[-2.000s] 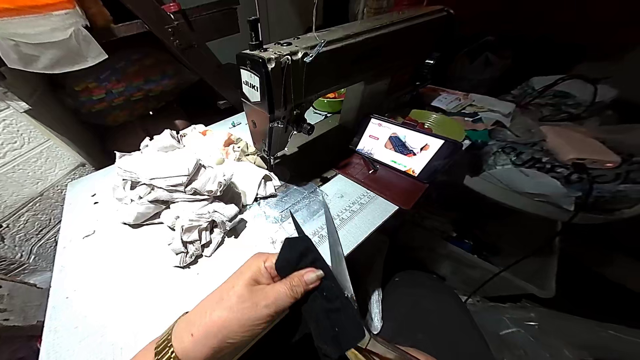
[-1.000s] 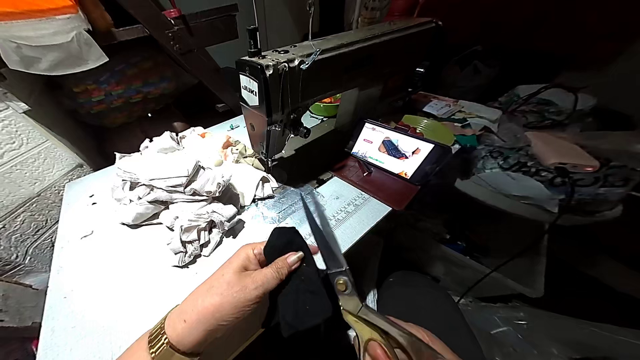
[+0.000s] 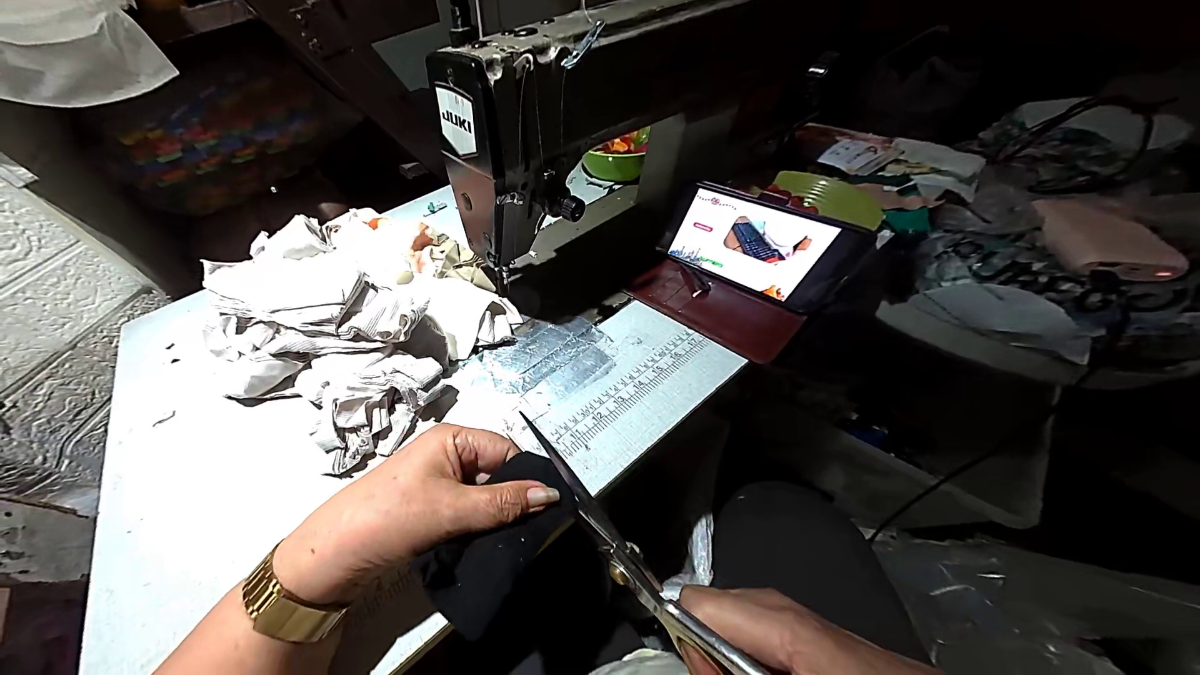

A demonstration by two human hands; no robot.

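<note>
My left hand (image 3: pixel 422 516), with a gold-coloured watch at the wrist, pinches a piece of black fabric (image 3: pixel 506 562) between thumb and fingers over the near edge of the sewing table. My right hand (image 3: pixel 778 628) holds a pair of metal fabric shears (image 3: pixel 623 562) by the handles, partly cut off by the bottom of the view. The blades point up and left, close beside the black cloth and my left thumb. Whether they touch the fabric I cannot tell. Part of the cloth hangs in shadow below the table's edge.
A black Juki sewing machine (image 3: pixel 483 159) stands on the white table (image 3: pixel 187 562). Crumpled white cloth (image 3: pixel 319 309) lies left of its needle. To the right, a phone (image 3: pixel 755 244) leans in a dark red case (image 3: pixel 717 319). Fabric piles (image 3: pixel 1012 234) and a green bowl (image 3: pixel 614 164) are farther back.
The shears have closed since one second ago, and the blades now lie nearer my left thumb. My left hand has turned the black fabric, which stood more upright before.
</note>
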